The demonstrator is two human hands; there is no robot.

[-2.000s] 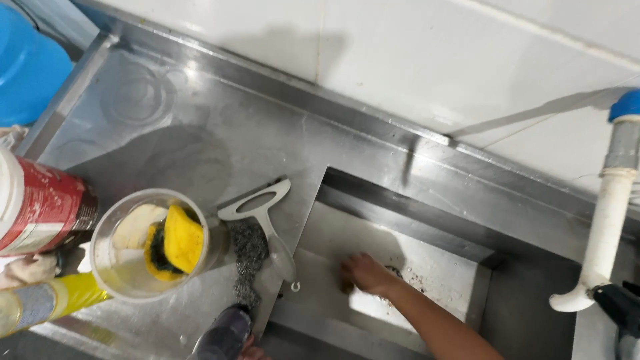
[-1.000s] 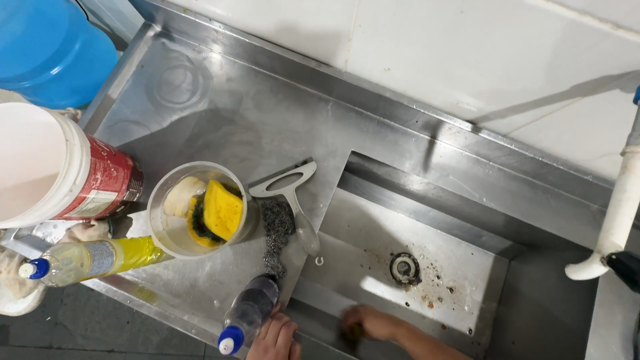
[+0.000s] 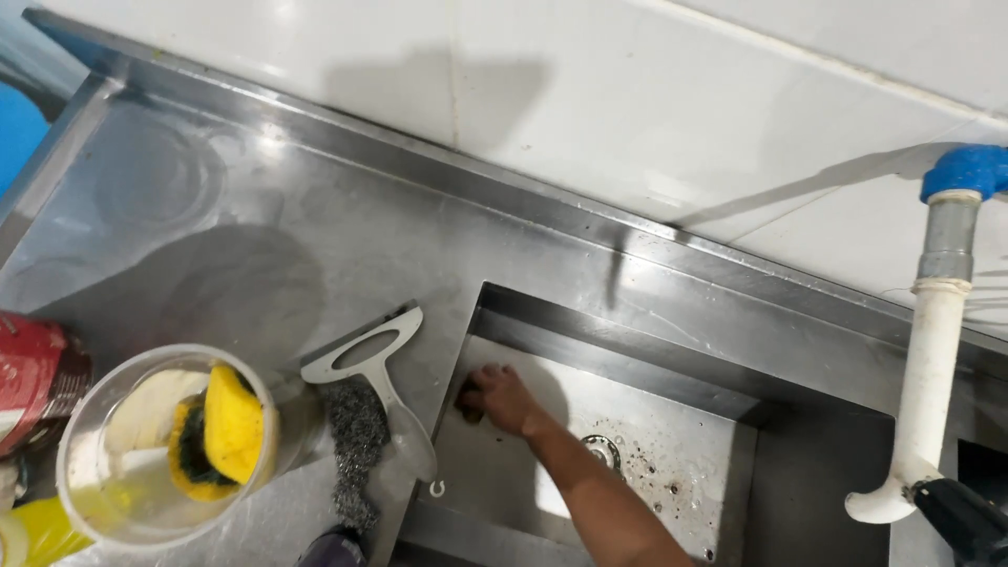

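Observation:
My right hand [image 3: 502, 398] is down inside the stainless steel sink basin [image 3: 669, 362], at its left wall. Its fingers press a small dark scrubbing pad [image 3: 470, 400] against the metal. Beside my forearm lies the round drain [image 3: 602, 451], with dark bits of debris [image 3: 673, 490] scattered to its right. My left hand is out of view. Left of the basin, a white squeegee [image 3: 386, 378] rests on the steel counter next to a strip of grey steel wool [image 3: 357, 449]. A clear plastic tub [image 3: 165, 528] holds yellow sponges [image 3: 234, 425].
A dark bottle [image 3: 335, 549] stands at the bottom edge, partly cut off. At the left are a red-labelled bucket [image 3: 35, 378] and a bottle of yellow liquid [image 3: 47, 531]. A white pipe tap [image 3: 932, 378] with a dark handle [image 3: 965, 516] overhangs the right side. White tiles [image 3: 591, 118] line the back.
My right hand has moved from the near side of the basin to its left wall. My left hand, seen by the dark bottle a second ago, is out of view.

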